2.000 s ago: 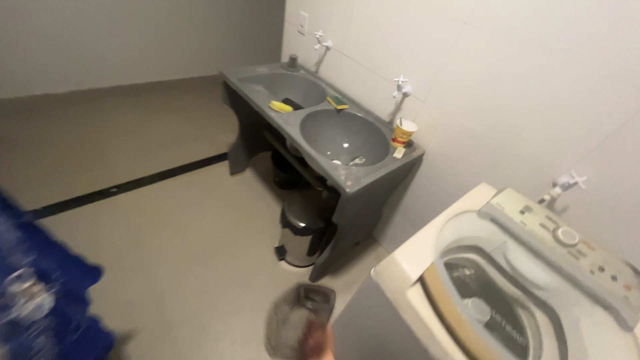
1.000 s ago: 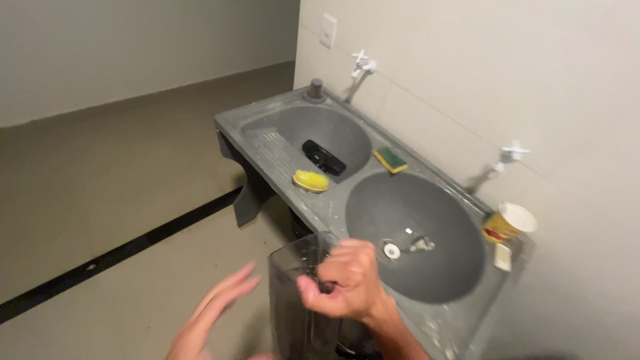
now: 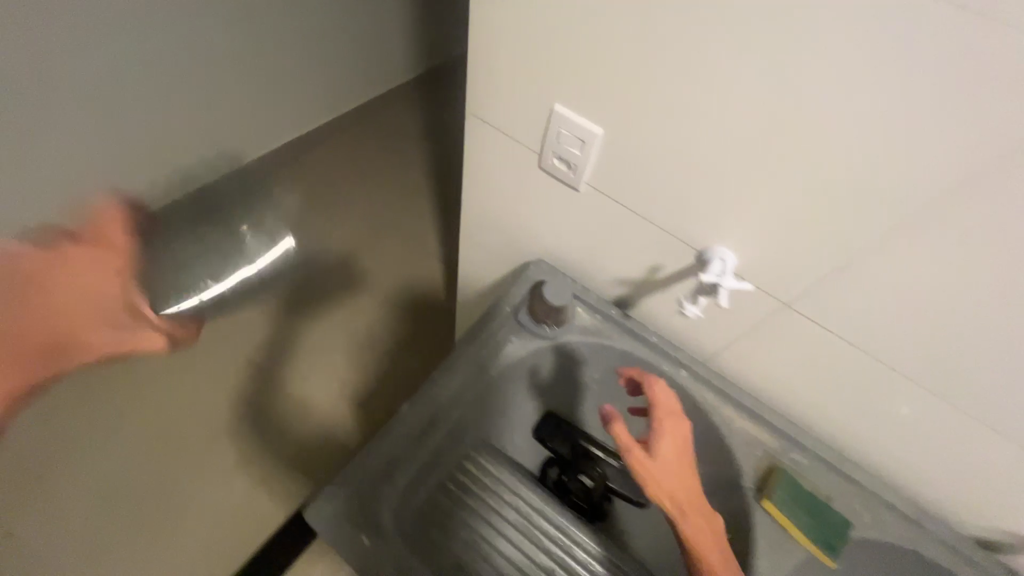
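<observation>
My left hand (image 3: 96, 288), blurred, grips a clear smoky plastic container (image 3: 220, 252) at the far left, off the side of the sink. My right hand (image 3: 660, 440) hangs over the left basin (image 3: 512, 392) of the grey double sink, fingers apart and slightly curled, holding nothing. Below and left of it a black plastic object (image 3: 580, 468) lies in the basin; its exact kind is unclear. A green and yellow sponge (image 3: 808, 516) rests on the ledge between the basins.
A white tap (image 3: 716, 280) juts from the wall above the basin. A grey cylindrical piece (image 3: 550, 302) stands at the sink's back corner. A white wall socket plate (image 3: 571, 147) is higher up. The ribbed washboard (image 3: 520, 512) slopes at the basin's front.
The clear container was by my right hand in front of the sink; now my left hand holds it far left. My right hand is over the left basin. The view has moved nearer the left basin.
</observation>
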